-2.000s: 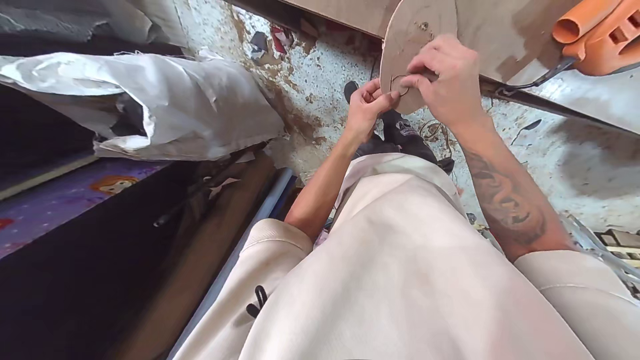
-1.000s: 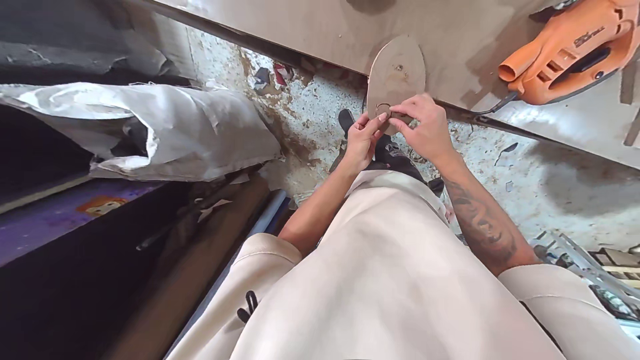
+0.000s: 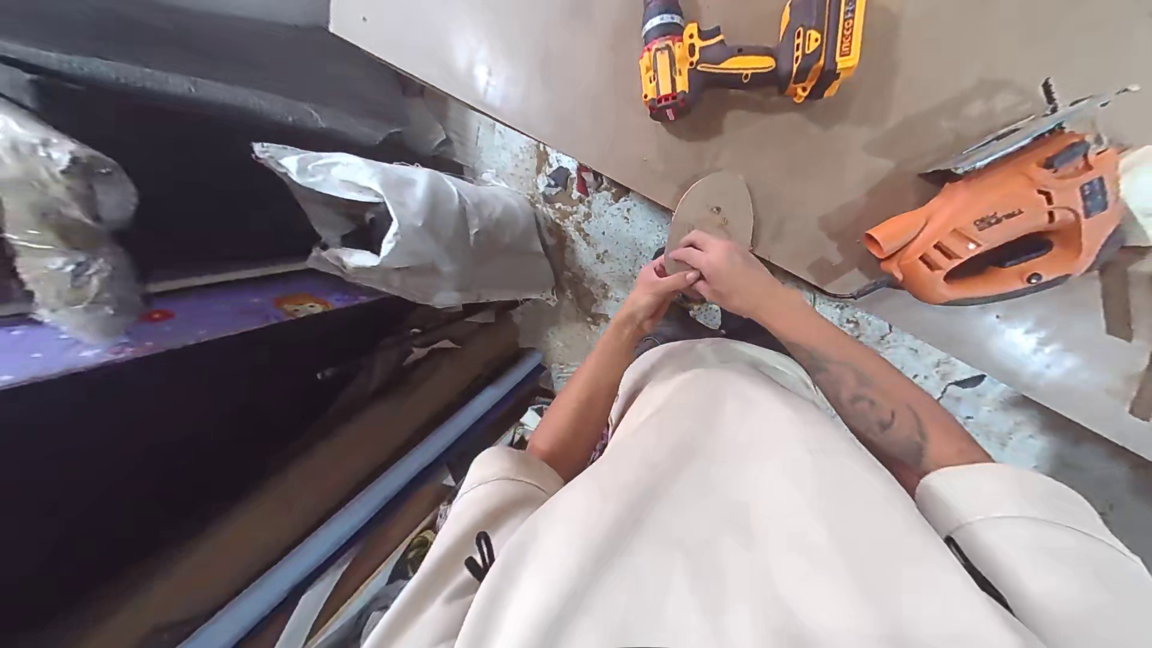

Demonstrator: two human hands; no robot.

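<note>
A flat oval board point(image 3: 717, 209), tan with small marks near its middle, lies partly over the table's edge. At its near end, my left hand point(image 3: 657, 292) has fingers closed against the board. My right hand point(image 3: 723, 274) meets it there, its fingers bent over the board's surface and touching the left fingertips. Whether something small is between the fingers cannot be told. Beyond the board lies a yellow and black cordless drill point(image 3: 742, 61). To the right, an orange jigsaw point(image 3: 1003, 225) rests on its side with its blade up.
The table's edge point(image 3: 612, 171) runs diagonally before me. At left stand a white wrapped roll point(image 3: 459, 234), a clear plastic-wrapped bundle point(image 3: 67, 216) and a purple printed board point(image 3: 216, 315). Long rolls, one light blue point(image 3: 387, 486), lean lower left. The floor point(image 3: 612, 243) is stained and littered.
The view has shifted, bringing the drill and more of the table into sight. Both hands stay together at the board's near end. The board appears tilted in the earliest frame and flatter now.
</note>
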